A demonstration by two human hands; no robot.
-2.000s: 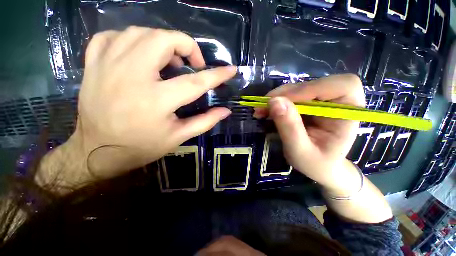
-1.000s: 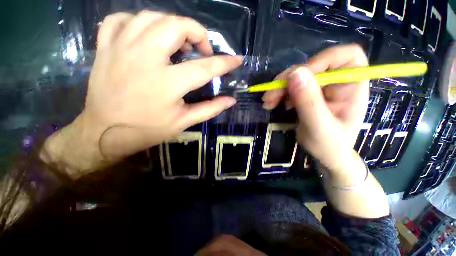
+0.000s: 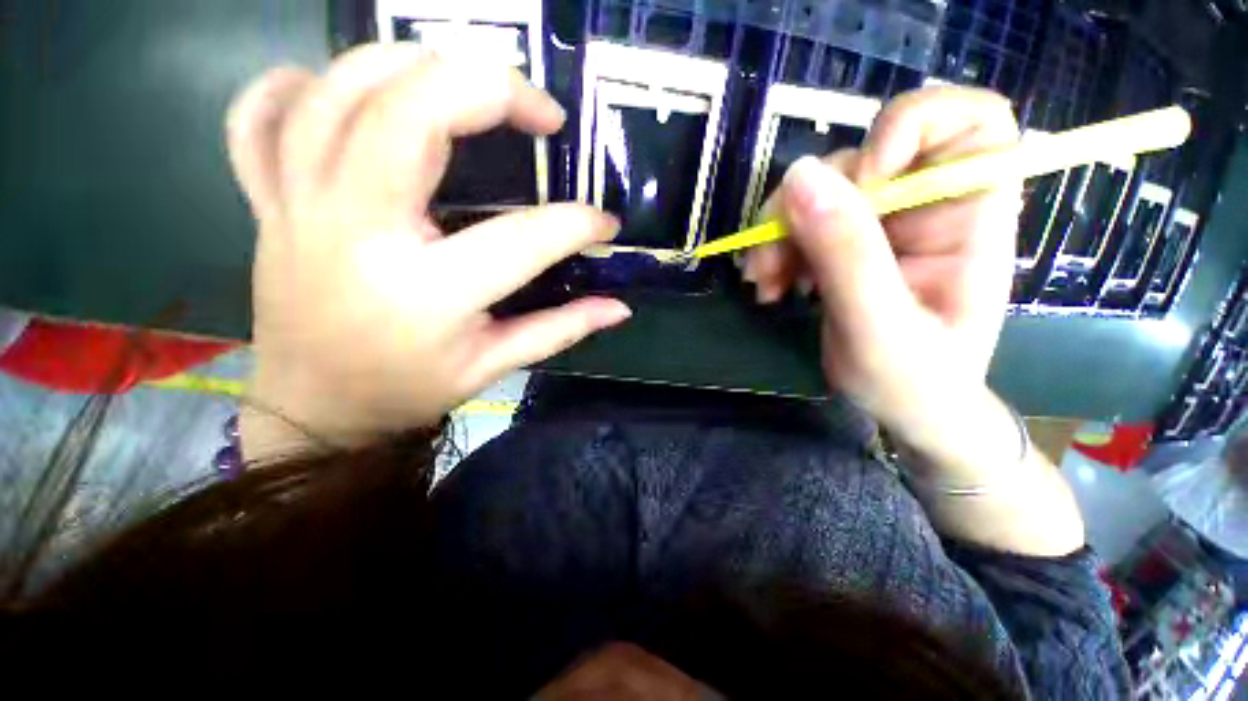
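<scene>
My right hand (image 3: 903, 260) holds yellow tweezers (image 3: 944, 185). Their tips look closed and touch the lower right corner of a framed part (image 3: 657, 158), a dark glossy rectangle with a pale border in the dark tray (image 3: 746, 137). Whether the tips hold a tiny piece is too small to tell. My left hand (image 3: 370, 247) is at the left of this part, fingers apart. Its index fingertip is at the part's lower left edge and the thumb tip is just below the tray edge. I see nothing held in it.
More framed parts lie in the tray, one (image 3: 821, 123) to the right and one partly behind my left hand. The green bench top (image 3: 684, 342) shows below the tray. Another dark tray (image 3: 1218, 356) is at the far right. A red stool (image 3: 110, 353) is at the lower left.
The view has shifted, so the framed parts sit higher in the picture. The tweezer tips have moved from the tray's ribbed area to the lower edge of a framed part. My left hand has moved there too.
</scene>
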